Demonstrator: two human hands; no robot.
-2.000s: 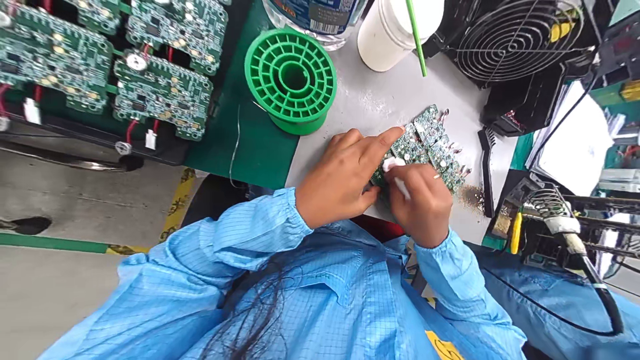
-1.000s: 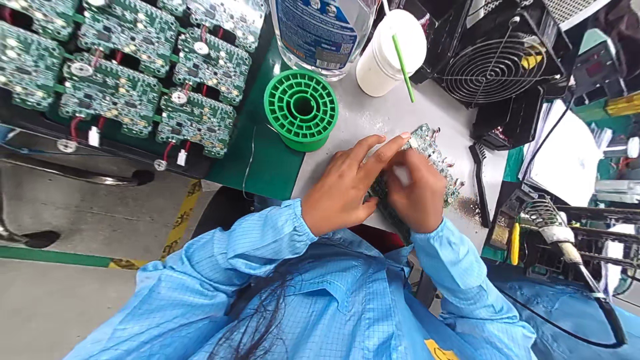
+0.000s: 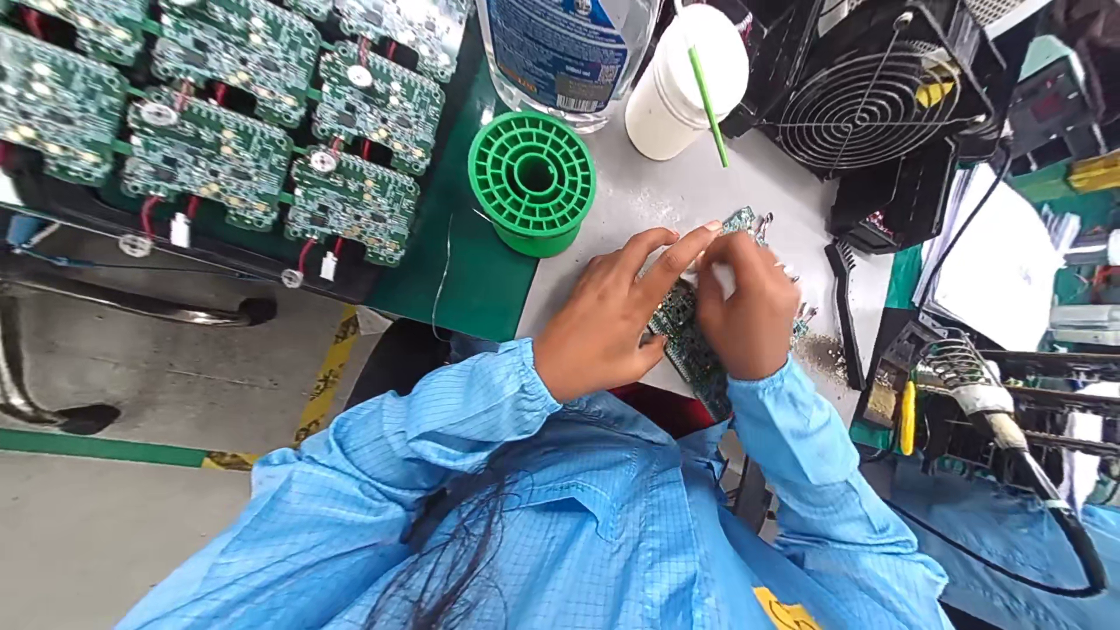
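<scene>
A panel of green printed circuit boards [image 3: 691, 341] lies partly under both hands at the edge of the grey work surface. My left hand [image 3: 612, 306] rests over its left side, with its fingers spread and the fingertips at the upper part of the panel. My right hand [image 3: 751, 302] is curled above the panel, its fingers bent around something small and pale that is mostly hidden. The two hands meet near the fingertips. A green plastic solder-wire spool [image 3: 534, 184] stands left of the hands, and a black brush [image 3: 845, 315] lies to their right.
Several circuit board panels [image 3: 210, 157] lie at upper left. Behind the hands stand a clear labelled bottle [image 3: 560, 52] and a white container [image 3: 674, 96] with a green stick [image 3: 707, 105]. A black fan [image 3: 862, 118] is at upper right; a soldering iron in its coil holder [image 3: 971, 376] stands at right.
The board panel under my hands has turned and shows more below them than two seconds ago. My right hand has shifted up beside the left fingertips. The view has shifted somewhat.
</scene>
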